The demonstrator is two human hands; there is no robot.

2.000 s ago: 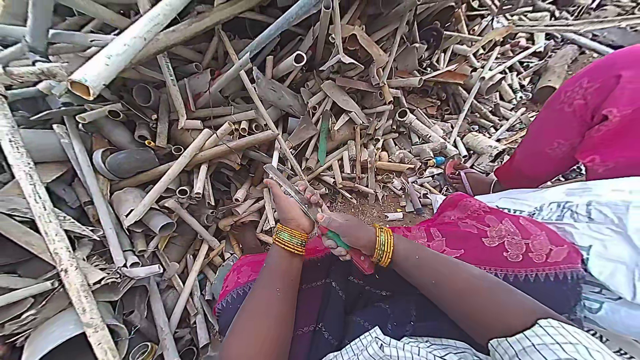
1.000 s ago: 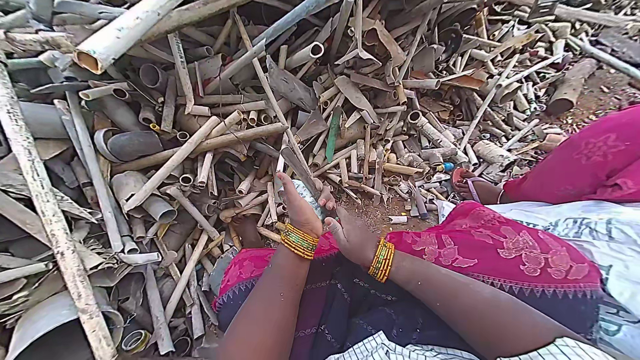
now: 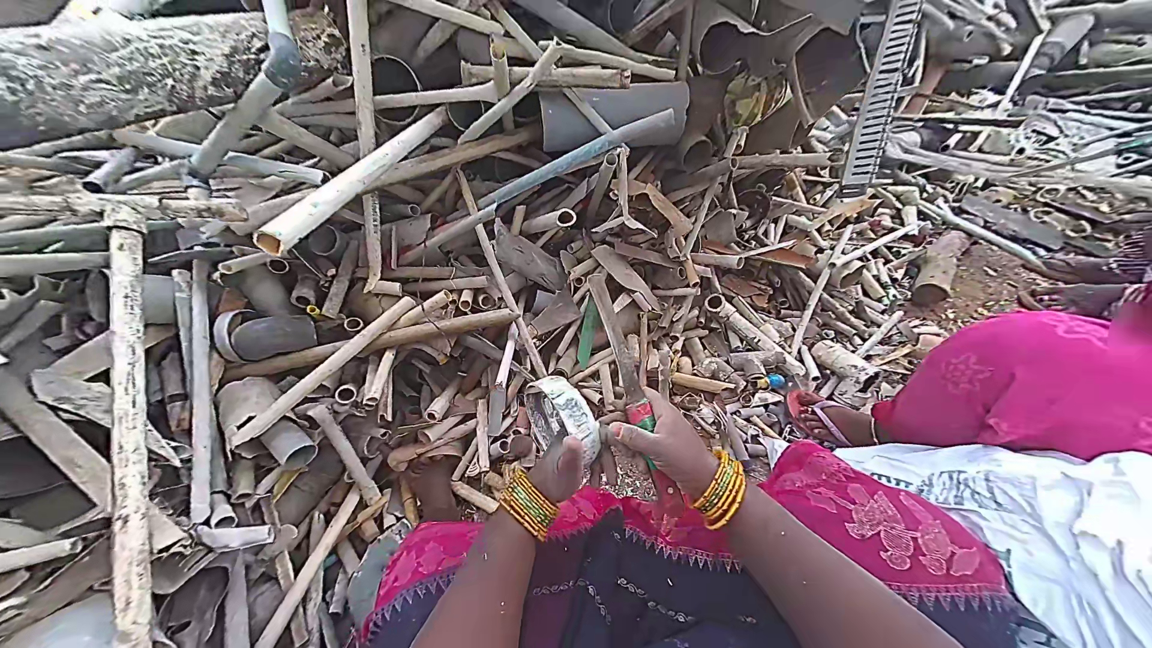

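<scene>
My left hand (image 3: 560, 470), with yellow bangles at the wrist, is around a short, whitish ring-shaped pipe piece (image 3: 563, 416), its open end turned up and left. My right hand (image 3: 670, 441) grips the red and green handle of a long flat-bladed tool (image 3: 616, 335), a knife or similar. Its dull grey blade points up and slightly left, over the heap. Both hands are close together above my lap, and the fingers of the right are beside the pipe piece. A green strip (image 3: 587, 333) lies in the heap just left of the blade.
A large heap of cut plastic pipes (image 3: 360, 360) spreads ahead and left. A slotted grey strip (image 3: 882, 99) leans at the upper right. Another person sits at the right in pink cloth (image 3: 1008, 382), a sandalled foot (image 3: 832, 418) near the heap. White sacking (image 3: 1035, 513) lies beside me.
The hands have moved apart slightly, and the ring-shaped piece now shows plainly in the left. The blade has swung up, away from the left hand.
</scene>
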